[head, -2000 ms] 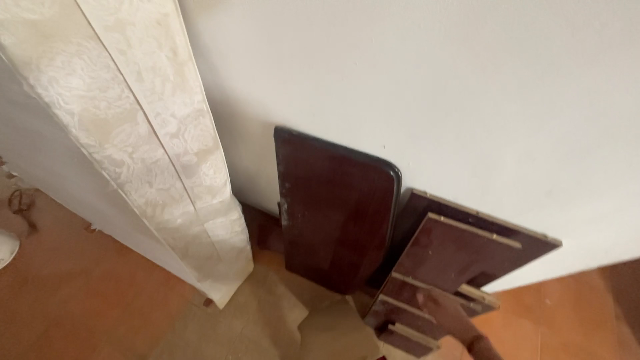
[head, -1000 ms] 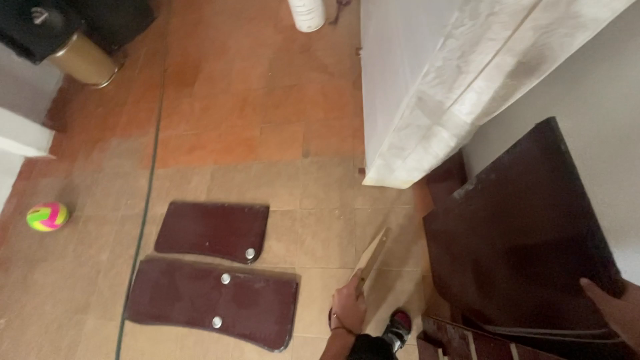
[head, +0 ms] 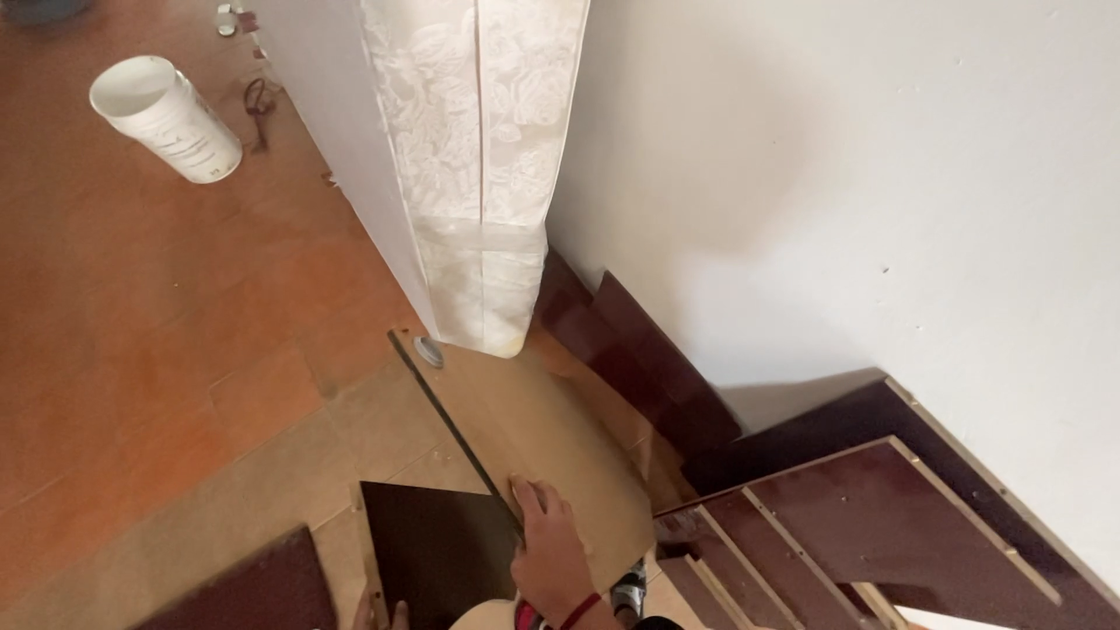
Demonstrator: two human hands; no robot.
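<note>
My right hand [head: 551, 547], with a red band at the wrist, grips the dark long edge of a tan-faced panel [head: 542, 420] that slants up toward the fabric-covered upright piece. A round grey fitting [head: 429, 351] sits near the panel's far end. At the bottom edge my left hand [head: 381, 612] is partly cut off; its fingers hold the pale-edged side of a dark board [head: 437, 542]. This board lies just left of the tan panel. Another dark red panel [head: 254, 591] rests on the floor at the lower left.
A cream patterned fabric-covered piece [head: 481, 175] stands near the white wall [head: 831, 175]. Dark red boards [head: 647, 367] lean behind it. Stacked boards with wooden strips [head: 875, 525] stand at right. A white bucket [head: 171, 122] is on the tiles; a shoe [head: 630, 588] shows below.
The view has swung strongly. Both hands are now low in the middle, on the tan-faced panel and the dark board; one second ago one hand was at a large dark panel on the right.
</note>
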